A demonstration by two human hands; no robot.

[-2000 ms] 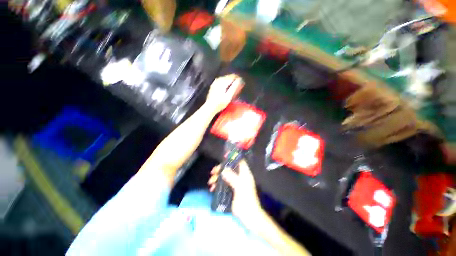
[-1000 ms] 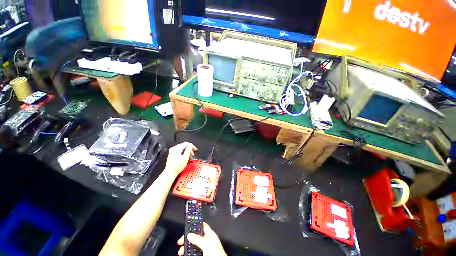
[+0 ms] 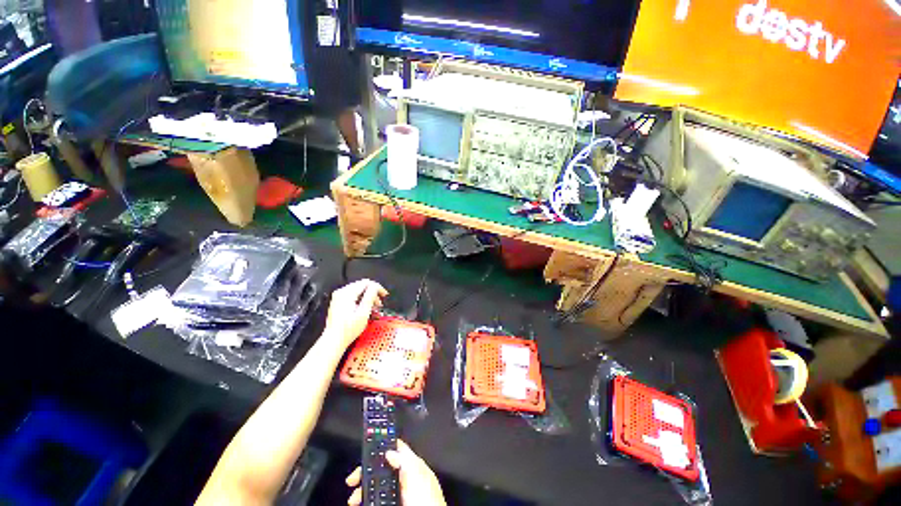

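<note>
Three red perforated set-top boxes with white labels lie in a row on the black bench: the left box (image 3: 388,358), the middle box (image 3: 504,372) and the right box (image 3: 653,427). Clear film shows around the middle and right ones. My left hand (image 3: 355,305) is at the back left corner of the left box, its fingers bent; whether they grip the box or a cord is hidden. My right hand (image 3: 410,478) holds a black remote control (image 3: 379,450), buttons up, its front end near the left box's front edge.
Black units in clear bags (image 3: 237,282) are stacked at left. Behind is a green-topped shelf (image 3: 474,210) with two oscilloscopes (image 3: 519,133), a white roll (image 3: 402,156) and a white cable coil (image 3: 581,193). A red tape dispenser (image 3: 759,390) stands at right. Screens show behind.
From a blurred, tilted view two seconds ago, the camera has levelled and lifted. Over the last second, my hands, the remote and the boxes have barely moved.
</note>
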